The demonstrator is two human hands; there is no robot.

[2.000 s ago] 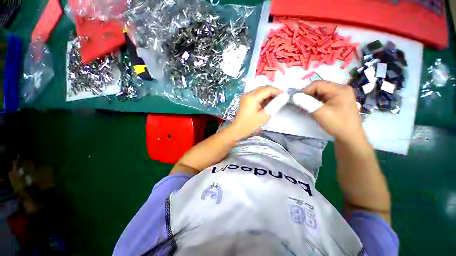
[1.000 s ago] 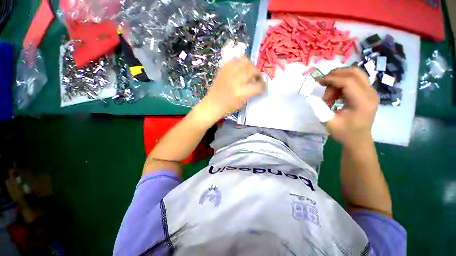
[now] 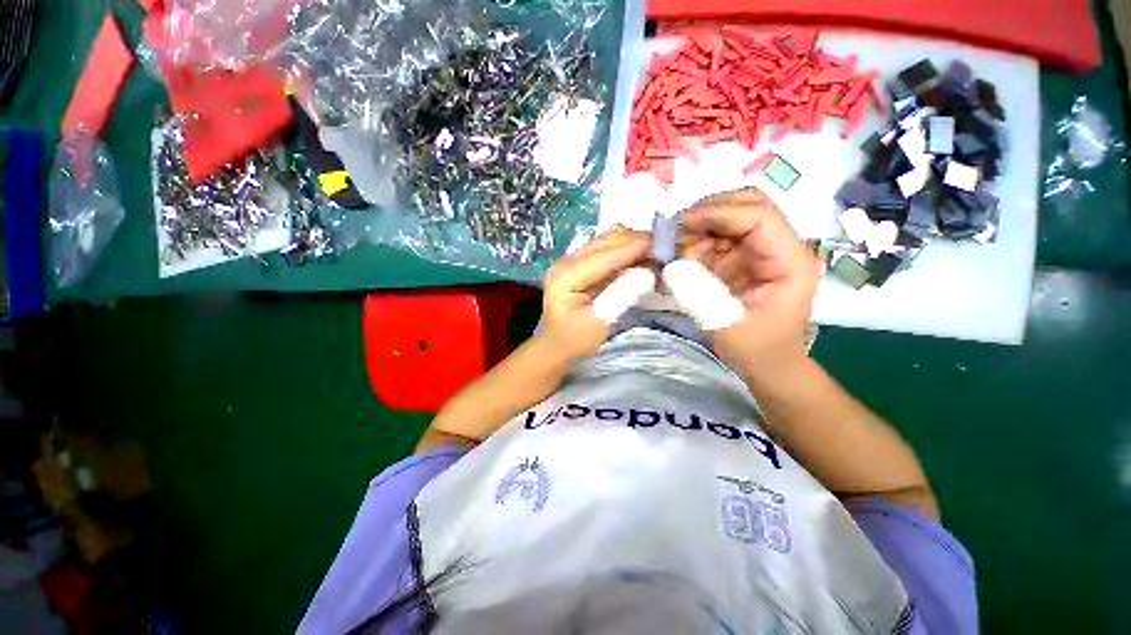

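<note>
A small grey piece (image 3: 665, 236) is held upright between both hands near the front edge of the white sheet (image 3: 967, 298). My left hand (image 3: 593, 288) pinches it from the left, with white coverings on the thumb and fingertips. My right hand (image 3: 759, 275) pinches it from the right, also with white coverings. Whether a metal fitting is joined to the piece is too small to tell. Red strips (image 3: 732, 93) lie heaped on the sheet beyond the hands. Dark square plates (image 3: 955, 161) lie heaped at the right, and one greenish plate (image 3: 780, 171) lies apart.
Metal fittings (image 3: 478, 149) lie on clear plastic at left, with a second metal heap (image 3: 217, 211) farther left. Also there are red sheet pieces (image 3: 230, 118) and a yellow-and-black tool (image 3: 325, 161). A long red bar (image 3: 868, 15) is beyond the sheet. A red stool (image 3: 424, 350) stands below the bench.
My left hand went left to the metal heap and came back to meet my right hand. My right hand moved left and nearer my body. The greenish plate now lies uncovered on the sheet.
</note>
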